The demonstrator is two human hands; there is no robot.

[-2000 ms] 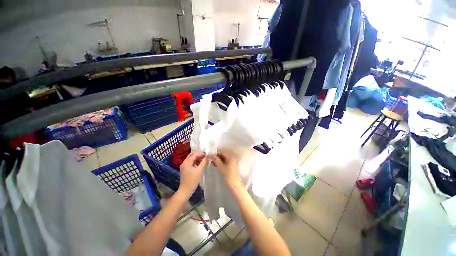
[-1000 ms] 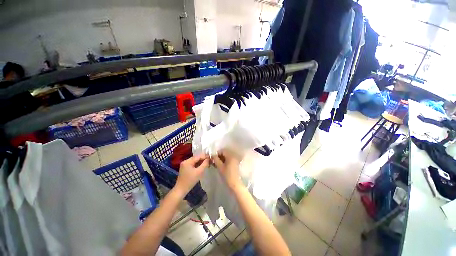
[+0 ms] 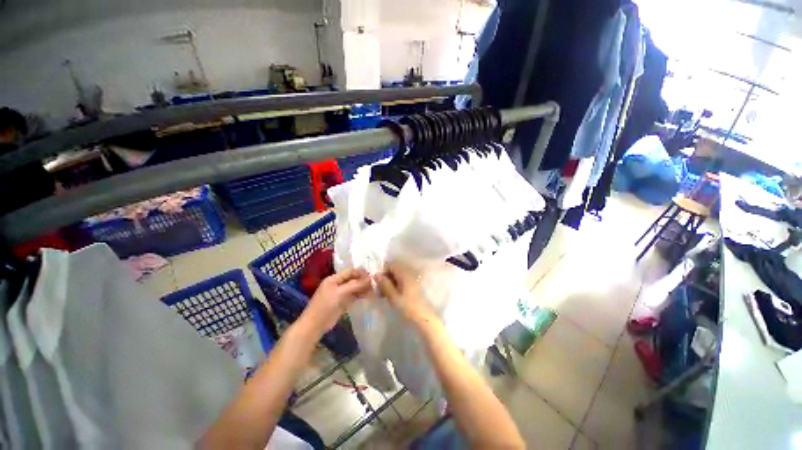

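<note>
A white sleeveless blouse [image 3: 368, 242] hangs from a black hanger [image 3: 393, 174] at the near end of a row of white garments on the grey rail [image 3: 290, 151]. My left hand [image 3: 339, 294] and my right hand [image 3: 400, 290] are bare and pinch the blouse's front edge with their fingertips, close together. The fingertips partly hide the cloth between them, and no button can be made out. The cloth hangs down below my hands.
More white garments [image 3: 97, 352] hang at the left. Blue crates [image 3: 220, 303] stand on the floor beyond the rail, near a red stool [image 3: 324, 180]. Dark and light-blue garments [image 3: 563, 79] hang behind. A long worktable [image 3: 747, 369] with cloth is at the right.
My left hand has turned slightly and its fingers now lie flatter against the blouse. Both forearms have shifted a little. The blouse's front edge has moved slightly with my hands.
</note>
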